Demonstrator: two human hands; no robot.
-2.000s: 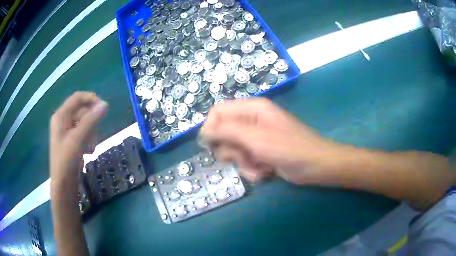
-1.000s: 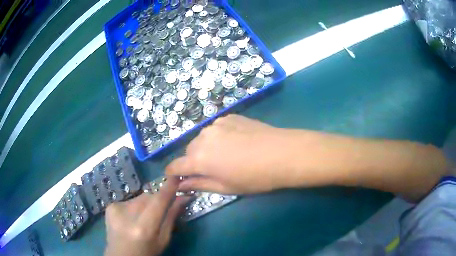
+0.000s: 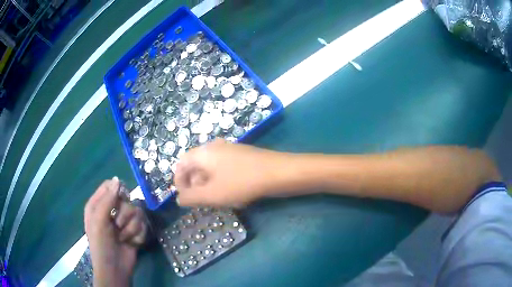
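Note:
A metal fixture plate point(image 3: 203, 242) with small shiny studs and round seats lies on the dark-green surface in front of me; glare and shadow hide how its seats are filled. My left hand point(image 3: 116, 227) is curled left of the plate, slightly blurred, with small shiny metal pieces showing at its fingertips and between its fingers. My right hand point(image 3: 209, 175) is above the plate's far edge and the tray's near edge, fingers curled; I cannot tell if it holds anything. The blue tray point(image 3: 122, 132) beyond is heaped with silver metal discs point(image 3: 208, 120).
Part of another studded fixture point(image 3: 84, 270) shows at the lower left, mostly behind my left hand. A wide white stripe point(image 3: 337, 56) runs beyond the tray, with two short white tips at its edges, perhaps a swab. A clear plastic bag point(image 3: 477, 25) is at the upper right.
Both hands have come off the plate, the left to the left and the right up and away, uncovering it. The view has shifted, and the fixtures at the left are now mostly hidden.

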